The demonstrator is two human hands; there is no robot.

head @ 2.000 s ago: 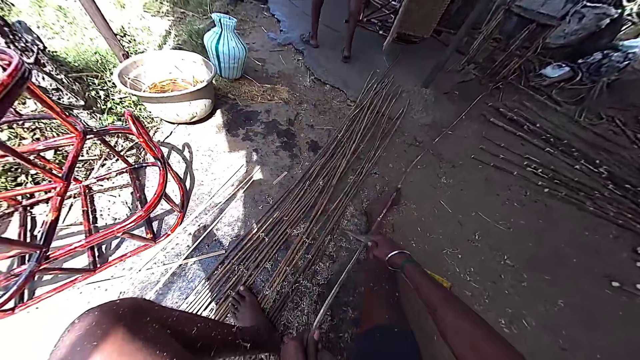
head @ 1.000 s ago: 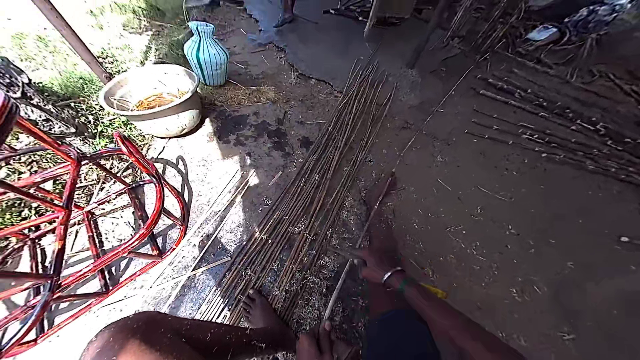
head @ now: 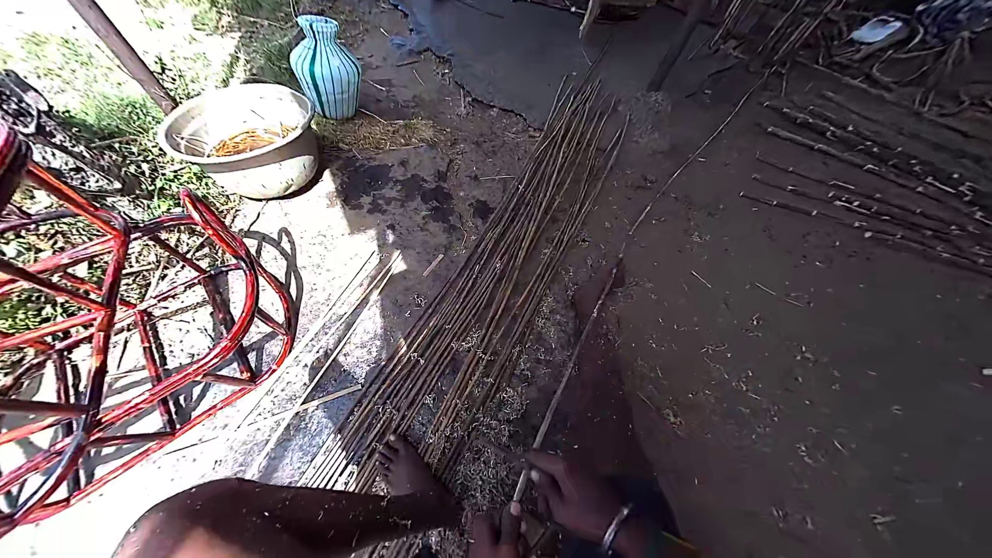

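A long thin cane (head: 570, 364) runs from the bottom middle up to the right, over my outstretched leg and foot. My left hand (head: 496, 535), partly cut off by the bottom edge, closes around the near end of this cane. Just above it my right hand (head: 570, 492), with a metal bangle at the wrist, grips the same cane; a thin dark tool, perhaps a blade, seems to stick out from it to the left. Many slender canes (head: 496, 271) lie in a long bundle left of my hands, with curled shavings (head: 496, 465) scattered about.
At the left stands a glossy red cane frame (head: 248, 294). Behind it are a pale basin (head: 267, 174) holding orange-brown strips and a striped pot (head: 327, 74). My bent leg and foot (head: 411, 469) rest by the bundle. Knotted sticks (head: 876, 178) lie at the right.
My right hand has moved down along the cane and is now close to my left hand. The other person's legs at the top have gone out of view.
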